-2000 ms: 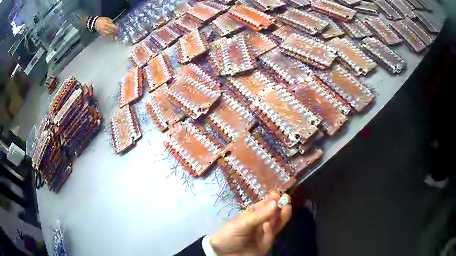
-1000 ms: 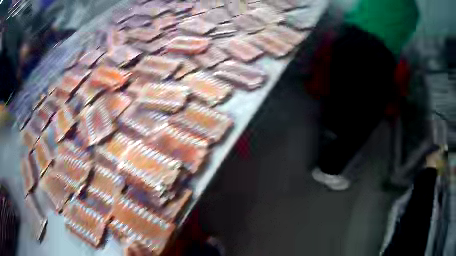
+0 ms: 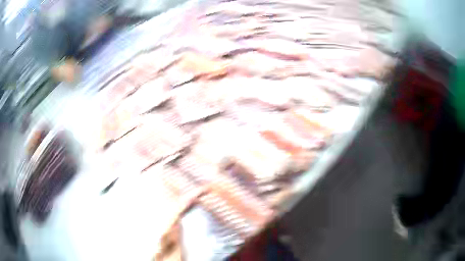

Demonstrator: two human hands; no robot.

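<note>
The frame is strongly blurred and partly overexposed. Reddish-brown jig boards (image 3: 234,199) with rows of silver-white parts lie spread and overlapping across the pale table (image 3: 117,224). The nearest boards reach the table's right edge at the bottom. An orange-brown shape (image 3: 171,242) stands at the bottom edge, left of these boards; I cannot tell whether it is a board or part of a hand. I can make out neither my left hand nor my right hand for certain.
A dark stack of boards (image 3: 48,176) stands at the table's left. Another person's hand (image 3: 66,71) is at the far left side. A person in dark clothing (image 3: 433,168) is beyond the right edge, near something red (image 3: 420,99).
The view has swung back left, so the left stack shows again. The hand with the small pale part, seen two seconds ago, and the dark-sleeved arm at the far right have gone from clear view.
</note>
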